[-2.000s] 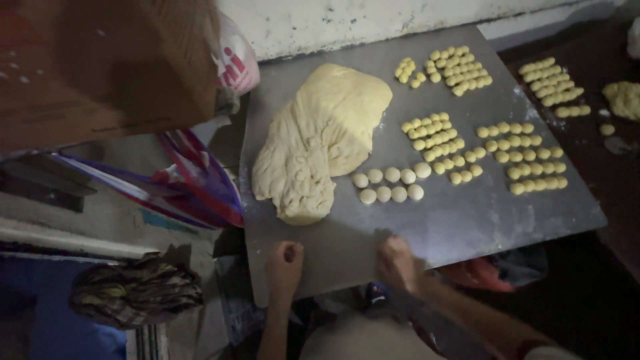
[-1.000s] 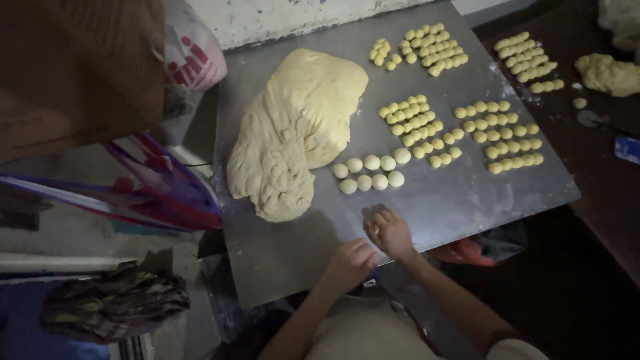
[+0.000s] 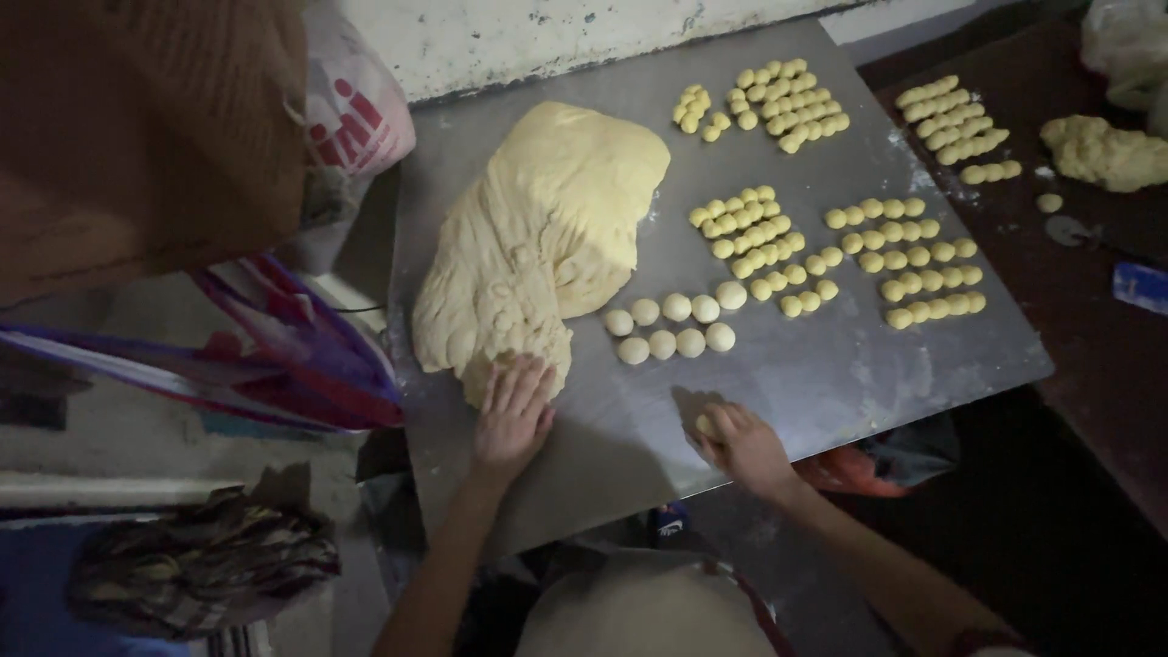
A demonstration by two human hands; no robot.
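A large mass of pale dough (image 3: 557, 210) lies on the left half of a grey metal work board (image 3: 584, 493). My left hand (image 3: 515, 422) rests with its fingers spread on the near end of that dough. Nearer the board's front edge, my right hand (image 3: 741, 445) has its fingers curled around a small dough piece (image 3: 705, 425), partly hidden. Two rows of round pale dough balls (image 3: 676, 343) sit just beyond my right hand. Farther right and back, smaller yellow balls (image 3: 934, 279) lie in several touching rows.
On the dark surface at the right are more yellow rows (image 3: 954, 120), a rough yellow dough lump (image 3: 1104, 153) and a blue packet (image 3: 1141, 286). A cardboard box (image 3: 146, 137), a printed plastic bag (image 3: 356, 100) and a bundled cloth (image 3: 205, 566) are at the left. A wall borders the back.
My left hand has moved from beside my right hand onto the near end of the big dough. My right hand remains near the board's front edge.
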